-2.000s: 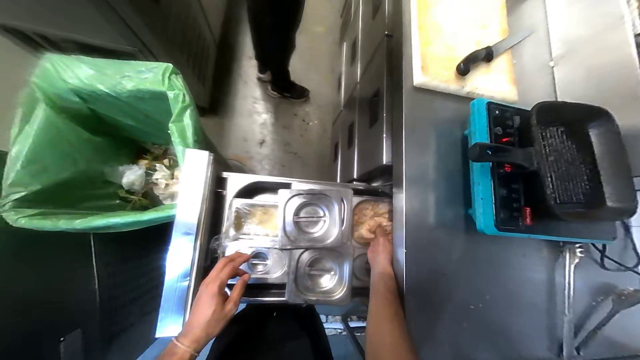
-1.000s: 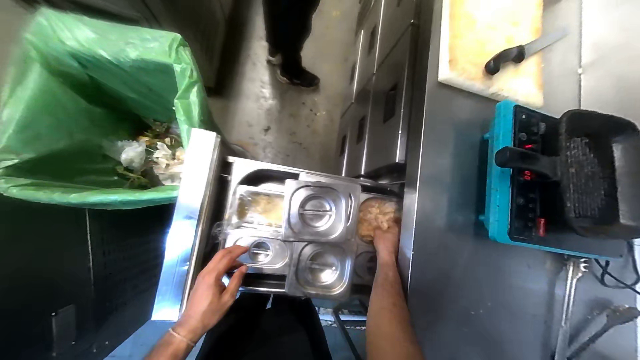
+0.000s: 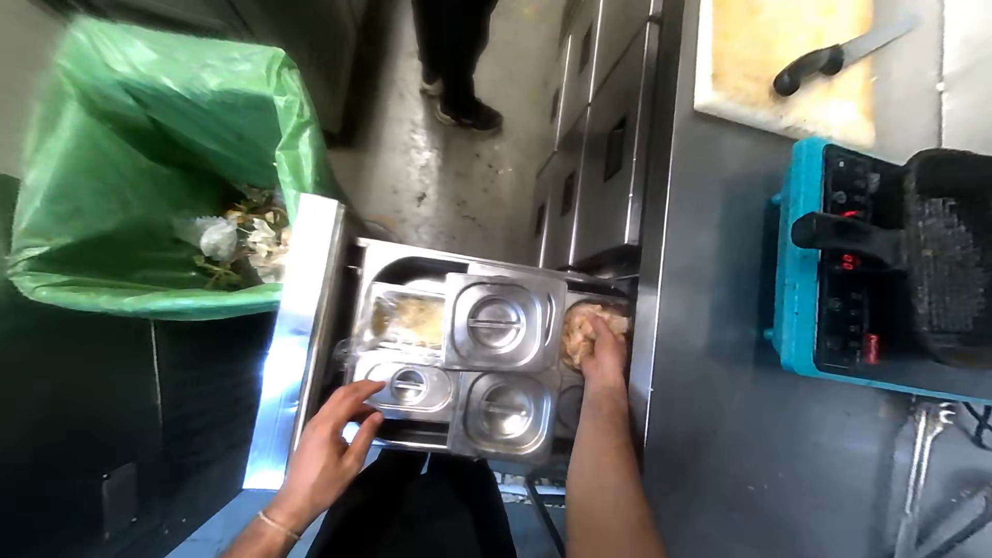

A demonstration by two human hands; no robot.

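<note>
An open steel drawer [image 3: 298, 349] holds several steel food pans. At its right end, my right hand [image 3: 604, 349] reaches into a pan of pale food pieces [image 3: 580, 335], fingers down among them; whether any are gripped is hidden. My left hand [image 3: 337, 434], fingers spread, is at the left edge of a small oval-cornered pan lid [image 3: 408, 386] and holds nothing. Two square steel lids, an upper one [image 3: 496, 322] and a lower one [image 3: 505, 413], lie in the middle. Behind the small lid is a film-covered container [image 3: 407, 319] with yellowish food.
A bin with a green liner [image 3: 170, 298] and food scraps stands at left. On the steel counter [image 3: 721, 434] at right are a cutting board [image 3: 744, 116] with a knife [image 3: 841, 58], a teal-edged cooker [image 3: 790, 256] bearing a square pan [image 3: 949, 256], and tongs [image 3: 918, 473]. A person's legs [image 3: 453, 54] stand beyond.
The right hand stays in the pan of pale pieces, and the left hand remains beside the small lid. Nothing has plainly been lifted or let go; the view has shifted slightly.
</note>
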